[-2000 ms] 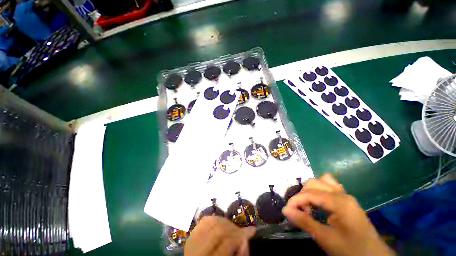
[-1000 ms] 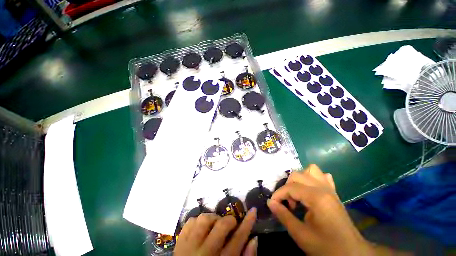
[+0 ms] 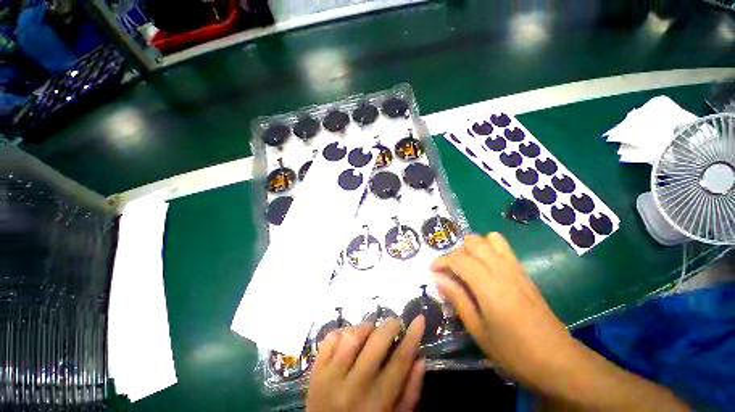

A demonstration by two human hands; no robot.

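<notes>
A clear blister tray (image 3: 259,153) holds rows of round modules, some covered black, others showing orange-gold, such as the module below the right middle (image 3: 441,232). A white sticker sheet (image 3: 294,249) with three black discs lies slanted across the tray. My left hand (image 3: 371,362) lies over the bottom row, fingertips on or just above the modules beside a black-covered one (image 3: 422,315). My right hand (image 3: 475,282) is over the tray's lower right, fingers bent down; whether it holds anything is hidden. A dark disc with a small tab (image 3: 523,211) lies on the mat.
Sheets of black discs (image 3: 544,181) lie right of the tray, touching or close to the loose disc. A white fan (image 3: 713,179) and white papers (image 3: 651,129) are at right. Blank white strips (image 3: 141,302) and stacked trays (image 3: 52,354) are at left. The conveyor (image 3: 322,68) runs behind.
A dark disc now lies on the mat beside the right-hand sheets, where there was none. My right hand has moved up along the tray's right side from the bottom row. The camera view has shifted.
</notes>
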